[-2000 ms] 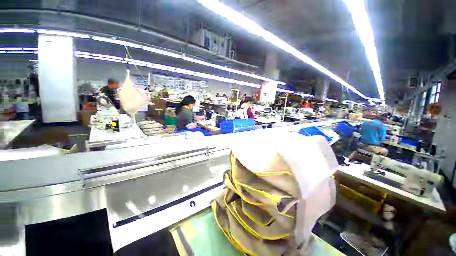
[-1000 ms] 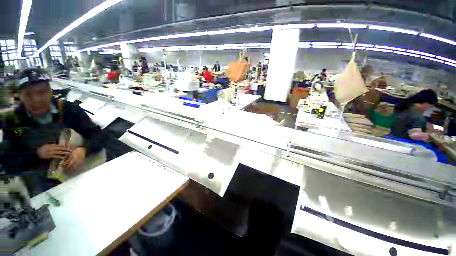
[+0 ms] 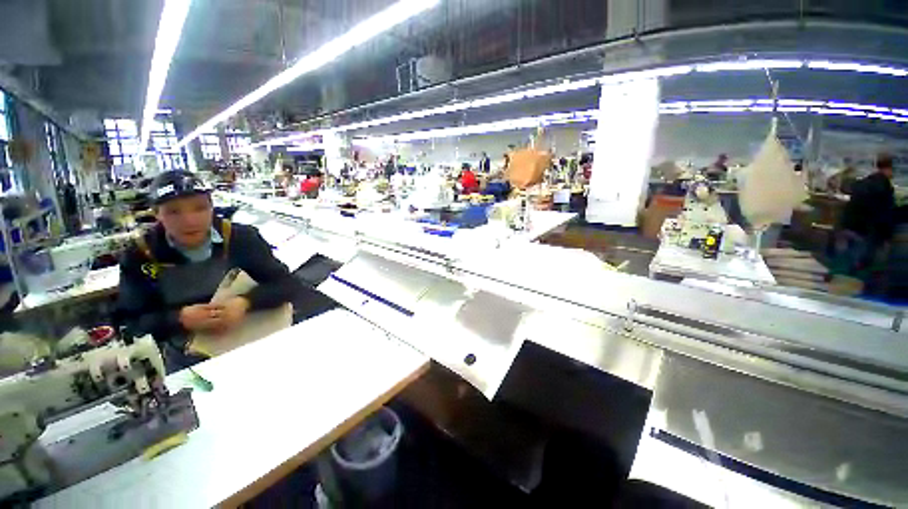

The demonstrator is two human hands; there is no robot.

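Note:
Neither of my hands is in the picture. Nearest in front of me on the left is a white machine table [image 3: 299,398] with a wooden edge. An industrial sewing machine [image 3: 80,393] with a white body and dark needle parts stands on its left end. A small green tool [image 3: 200,379], too small to name surely, lies on the table. Across the table a person [image 3: 204,260] in a dark top and cap holds a beige bag piece [image 3: 239,333] with both hands.
A long metal trough [image 3: 488,323] runs from the back left to the lower right. A black panel [image 3: 572,408] leans at its near side. A lined waste bin [image 3: 366,444] stands below the table. A beige piece [image 3: 774,184] hangs at the right. A white pillar [image 3: 623,154] stands behind.
My view has swung left from the stacked yellow-edged bags, now out of view, to the neighbouring table and person. Since the last earlier frame, more of the sewing machine shows.

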